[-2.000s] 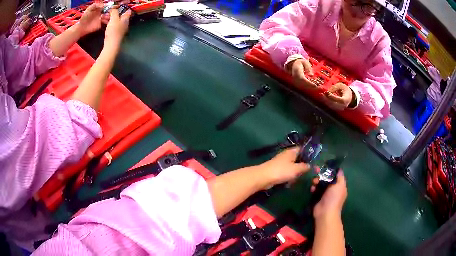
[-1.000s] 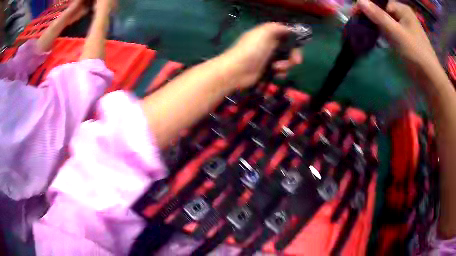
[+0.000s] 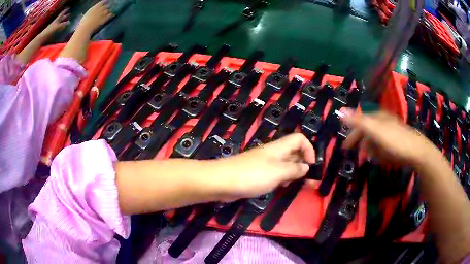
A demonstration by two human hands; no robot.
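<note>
Rows of black smartwatches (image 3: 187, 144) lie face down on a red tray (image 3: 304, 206), grey backs with round sensors up. Straps stick out past the tray edges. My left hand (image 3: 275, 162) reaches over the tray from the left, its fingers pinched on a black smartwatch (image 3: 318, 154) low over the right part of the tray. The fingers hide part of that watch. My right hand (image 3: 384, 136) is blurred above the tray's right edge, fingers apart over the watches there. I see nothing held in it.
More red trays with watches (image 3: 437, 124) stand at the right. Another person's arms and pink sleeves (image 3: 36, 87) are at the left, over stacked red trays (image 3: 103, 56). Loose watches (image 3: 248, 11) lie on the green surface (image 3: 299, 36) beyond. A blurred dark post-like shape (image 3: 394, 46) rises at upper right.
The view has turned down to the tray. Both hands, each earlier raised with a watch, have come down over it. The watch in my right hand no longer shows there.
</note>
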